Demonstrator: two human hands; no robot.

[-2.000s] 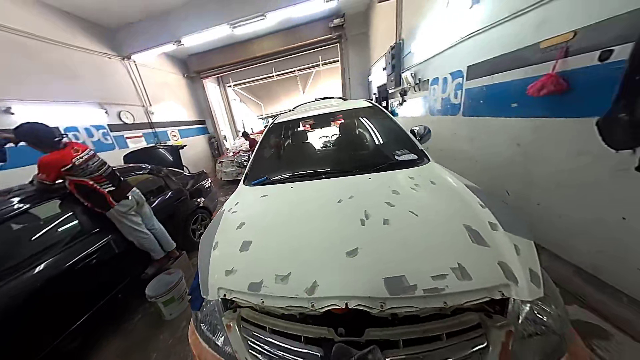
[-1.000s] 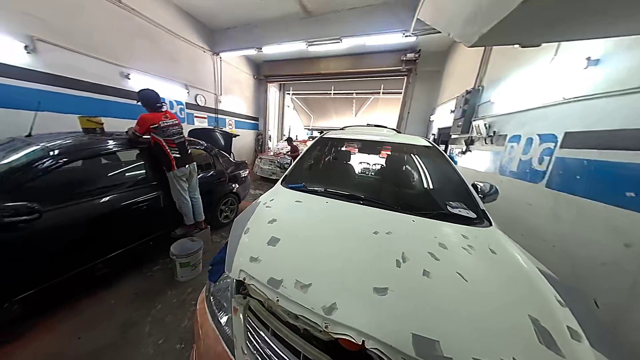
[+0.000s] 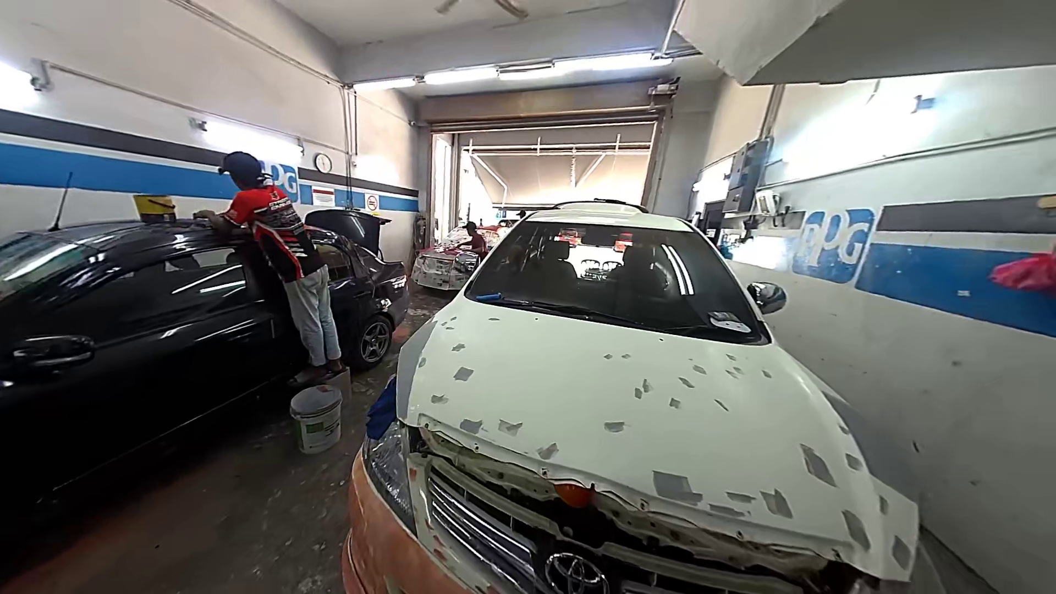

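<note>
Neither my left hand nor my right hand shows in the head view. Straight ahead stands a white Toyota car, its hood (image 3: 569,371) marked with many small grey sanded or filled patches. The chrome grille (image 3: 483,524) and the left headlight (image 3: 388,466) are nearest to me, above a reddish-brown bumper (image 3: 388,536). A small blue object (image 3: 489,296) lies at the base of the windshield (image 3: 615,276). Blue cloth (image 3: 382,410) hangs by the front fender.
At left, a co-worker (image 3: 280,247) leans on a black car (image 3: 165,322) with a yellow tub (image 3: 154,208) on its roof. A white bucket (image 3: 317,421) stands on the floor between the cars. A partly covered car (image 3: 445,266) is behind. A wall (image 3: 932,396) runs along the right.
The view has swung left and now shows more of the black car. The co-worker, bent over the car two seconds ago, now stands more upright beside it.
</note>
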